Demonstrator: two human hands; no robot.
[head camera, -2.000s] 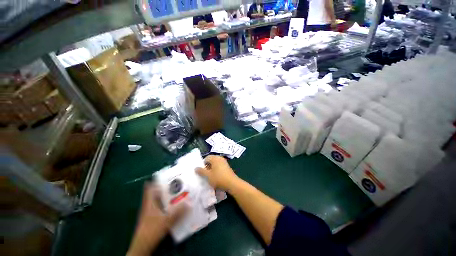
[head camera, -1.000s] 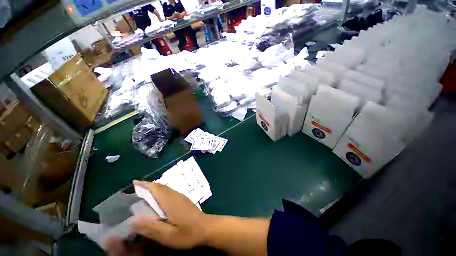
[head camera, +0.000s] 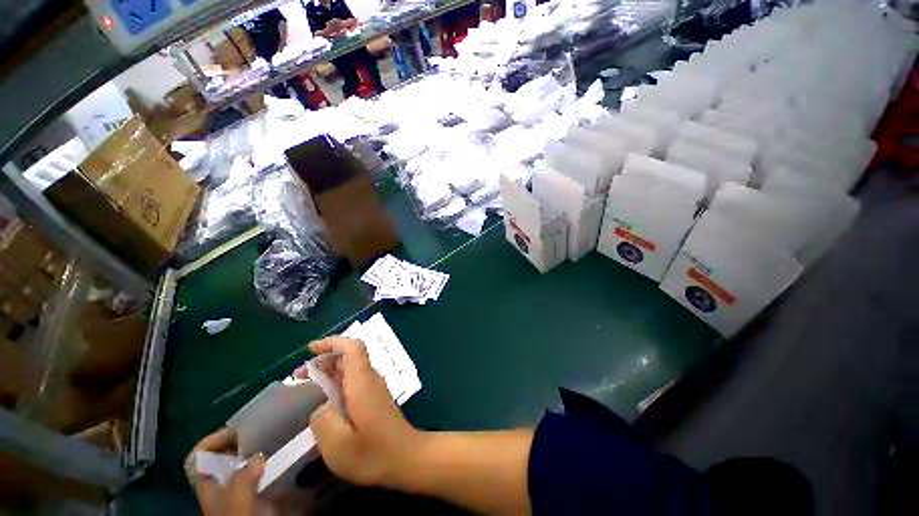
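Note:
A white retail box (head camera: 285, 423) is held in both hands low in the view, partly opened out with flaps sticking up. My left hand (head camera: 227, 474) grips its near left end; the hand is partly cut off by the bottom edge. My right hand (head camera: 358, 418) holds its right end, fingers around an upright flap. Flat carton blanks (head camera: 391, 355) lie on the green bench just behind my right hand, partly covered by it. Rows of standing white boxes with open lids (head camera: 653, 217) are at the right, with a dark round logo and orange-red strip.
Small printed cards (head camera: 405, 280) lie beside an open brown box (head camera: 353, 217). A crumpled plastic bag (head camera: 292, 274) with dark contents is left of it. White bagged parts (head camera: 443, 141) spread behind. A large carton (head camera: 136, 197) stands at the left beyond the metal bench rail (head camera: 151, 373). People sit at a far bench.
The flat cartons first held in both hands now lie on the bench. One box is in my hands and has been opened out. The view has turned a little.

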